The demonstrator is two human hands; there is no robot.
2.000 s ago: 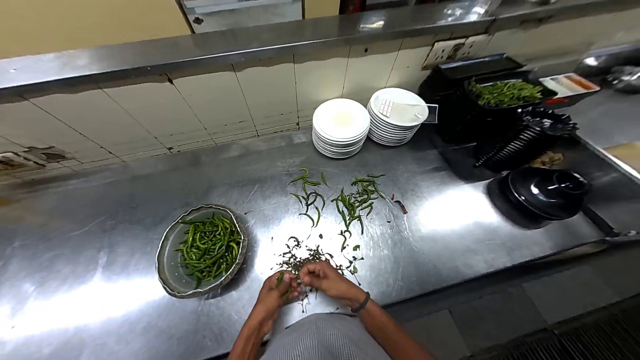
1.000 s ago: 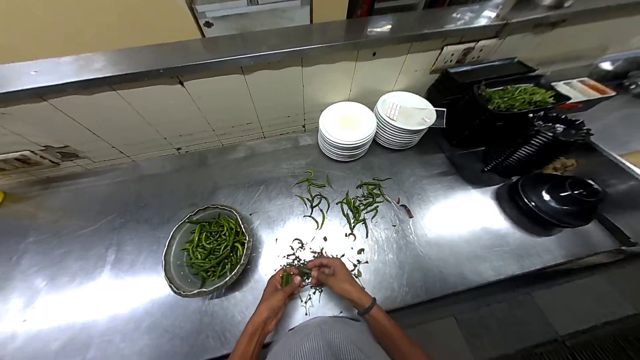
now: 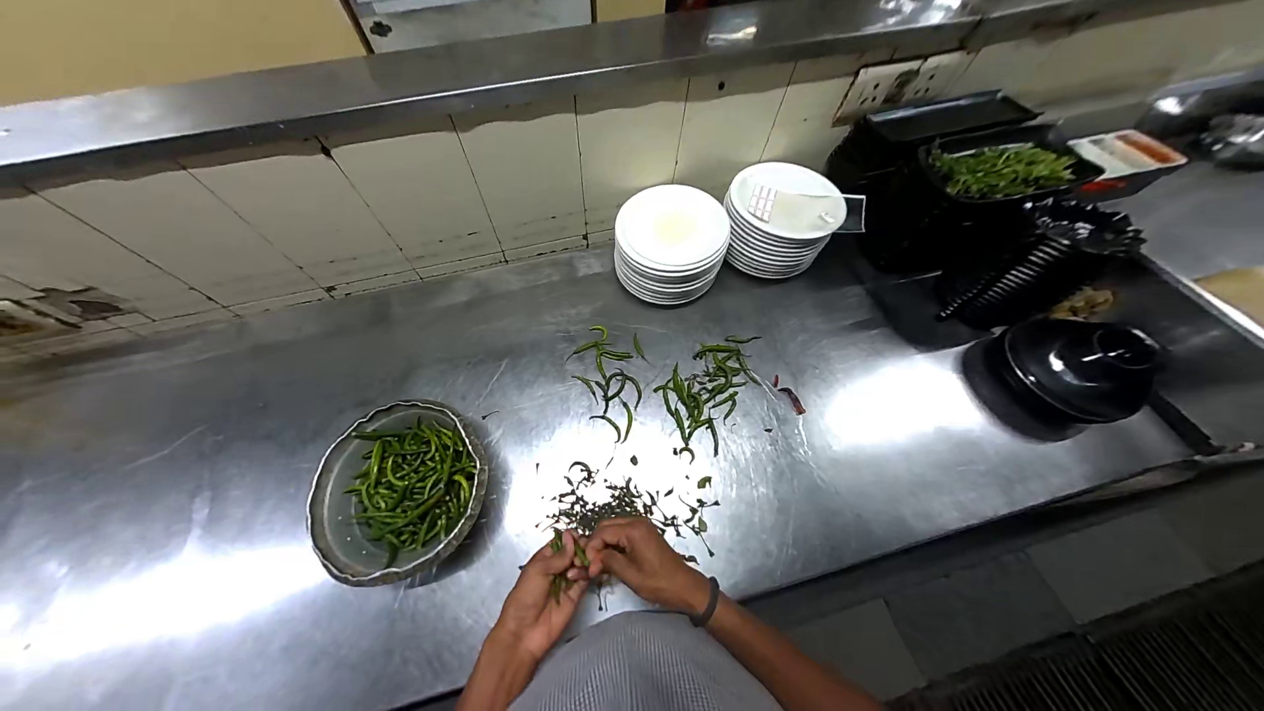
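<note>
My left hand [image 3: 541, 594] holds a few green chillies [image 3: 561, 583] near the counter's front edge. The fingertips of my right hand [image 3: 640, 561] pinch at the same chillies, and the two hands nearly touch. Just beyond them lies a scatter of chilli stems [image 3: 602, 504], partly hidden by my hands. Two loose groups of green chillies [image 3: 614, 383], [image 3: 703, 390] rest farther back on the steel. To the left stands a round bowl with a wavy rim [image 3: 318, 504], holding a heap of green chillies [image 3: 415, 484].
Against the tiled wall stand two stacks of white plates [image 3: 671, 242], [image 3: 785, 222], a white slotted turner [image 3: 805, 209] on one. Right of them are a black tray of green leaves [image 3: 1002, 170], stacked black dishes [image 3: 1017, 276] and black bowls [image 3: 1076, 370]. Dried red chilli pieces [image 3: 792, 400] lie nearby.
</note>
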